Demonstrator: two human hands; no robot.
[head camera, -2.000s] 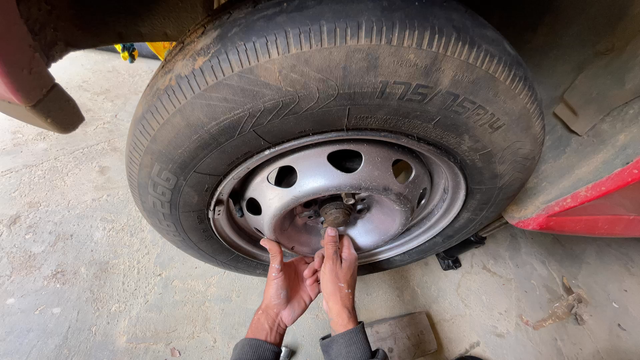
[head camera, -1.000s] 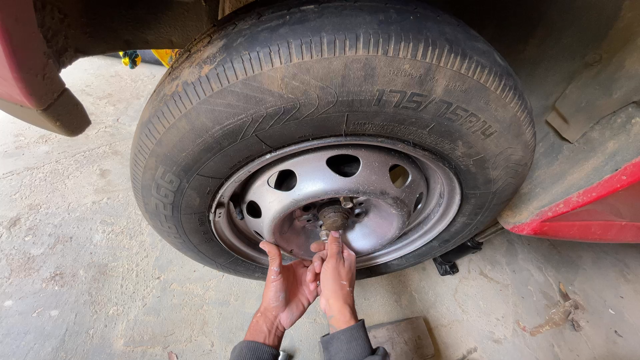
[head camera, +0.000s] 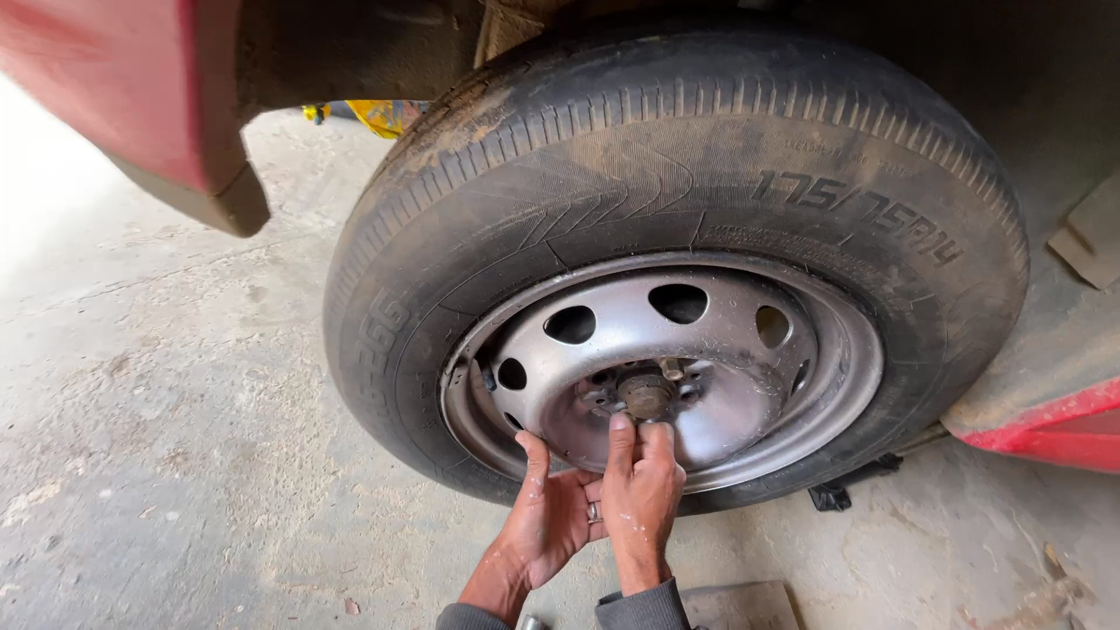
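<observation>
A car wheel with a black rubber tyre and a silver steel rim stands in the wheel arch. At its middle is the rusty hub centre, with a wheel bolt seen just above it. My right hand has its thumb and fingers pinched together just below the hub centre, at a small part mostly hidden by the fingertips; I cannot tell what it is. My left hand, with a ring on one finger, is palm up at the rim's lower edge, its thumb raised and its fingers beside my right hand.
Red body panels of the car are at upper left and at right. A flat block lies on the concrete floor below the wheel. A black object is under the tyre, and a metal piece shows beside my left sleeve.
The wheel bolt above the hub centre now shows plainly. My hands stay low at the wheel's middle, my right fingers pinched just below the hub centre as before.
</observation>
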